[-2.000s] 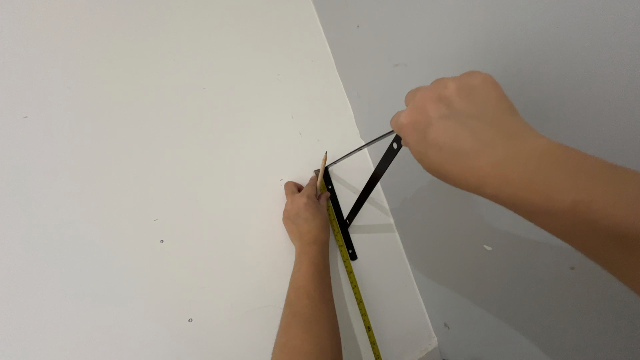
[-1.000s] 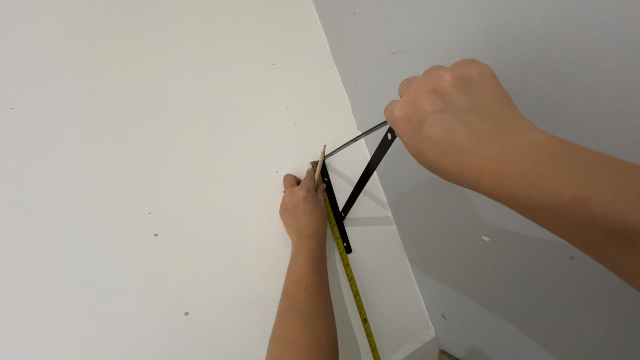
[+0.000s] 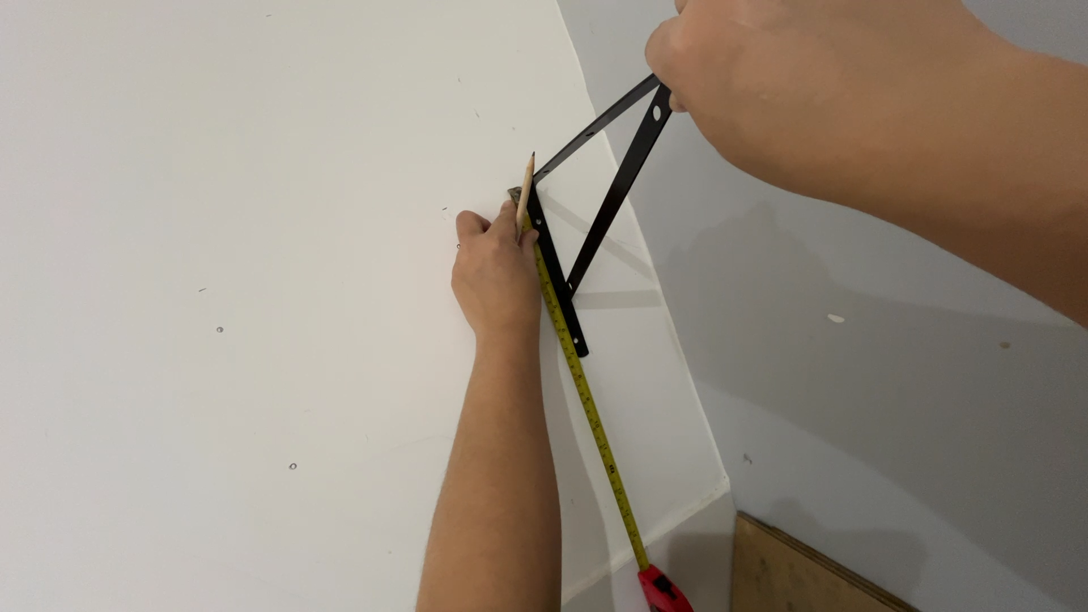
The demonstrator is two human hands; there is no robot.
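Observation:
My left hand [image 3: 495, 270] presses the end of a yellow tape measure blade [image 3: 595, 421] to the white wall and has a wooden pencil [image 3: 526, 191] between its fingers, point upward. The blade runs down to its red case [image 3: 663, 590] at the bottom edge. Beside the blade, a black metal shelf bracket [image 3: 619, 189] has its long holed leg along the wall. My right hand [image 3: 748, 76], partly cut off by the top edge, grips the bracket's outer corner, where the arm and the diagonal brace meet.
Small screw holes or plugs [image 3: 219, 329] and short marks dot the white wall. A grey wall [image 3: 850, 408] meets it at a corner on the right. Brown wooden boards [image 3: 799, 569] lean at the lower right.
The view has shifted, so the red tape case and the boards now show more at the bottom. Both hands keep their holds on the tape, pencil and bracket.

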